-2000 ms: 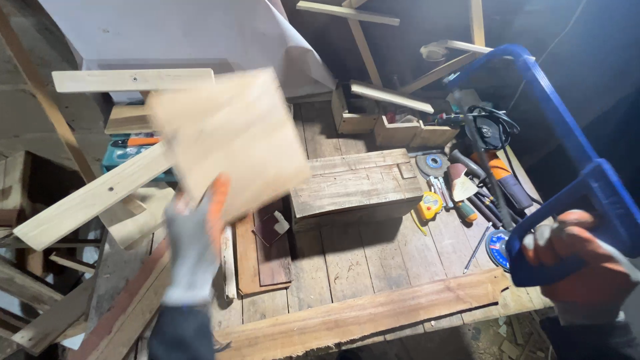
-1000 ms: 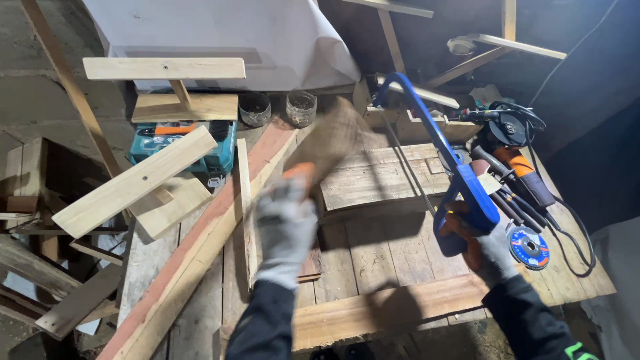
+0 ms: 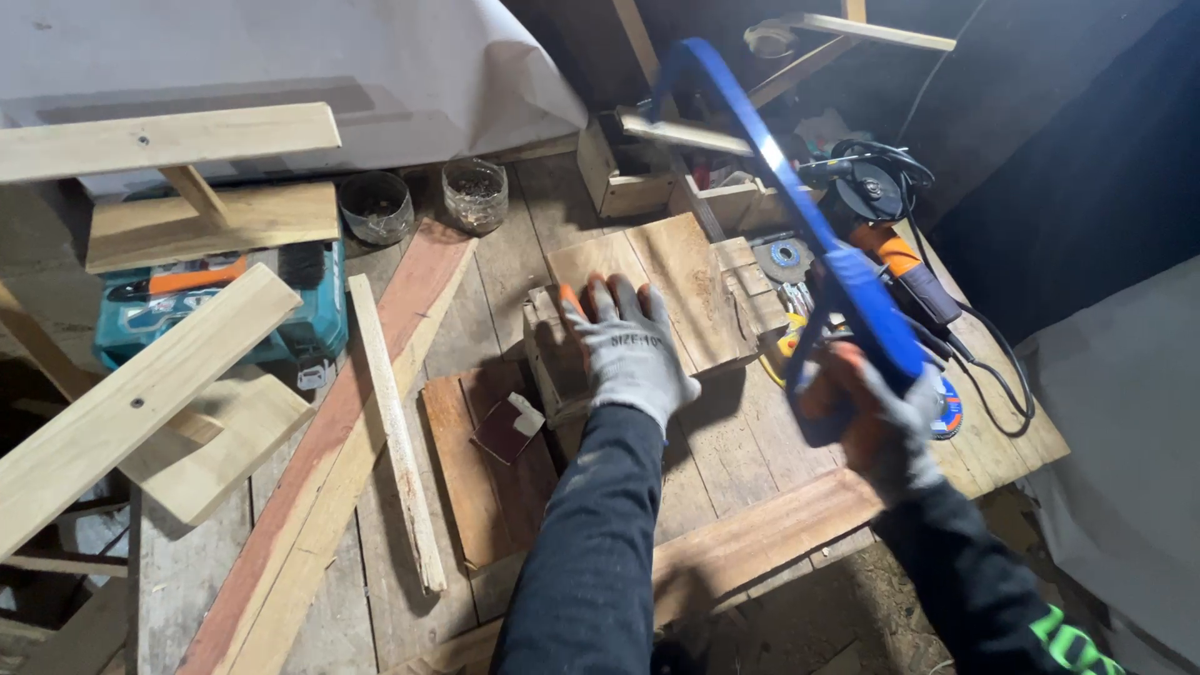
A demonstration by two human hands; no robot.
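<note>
My left hand [image 3: 630, 352], in a grey and orange work glove, lies flat with spread fingers on a square wooden board [image 3: 670, 281]. The board rests on a thick wooden block [image 3: 553, 352] on the plank workbench. In my right hand [image 3: 872, 412], gloved alike, is the handle of a blue hacksaw [image 3: 797, 197], its frame raised to the right of the board and slightly blurred. The saw's blade cannot be made out.
A cordless-tool case in teal [image 3: 328, 309] and T-shaped wooden pieces [image 3: 150, 403] stand left. Long boards [image 3: 375, 375] cross the bench. At the right lie an angle grinder [image 3: 900, 253] with its cord and a flap disc [image 3: 947, 409]. Wooden boxes [image 3: 637, 192] stand behind.
The board, held up in my left hand two seconds ago, now lies on the block with that hand's palm on it. The hacksaw remains in my right hand. The view has shifted.
</note>
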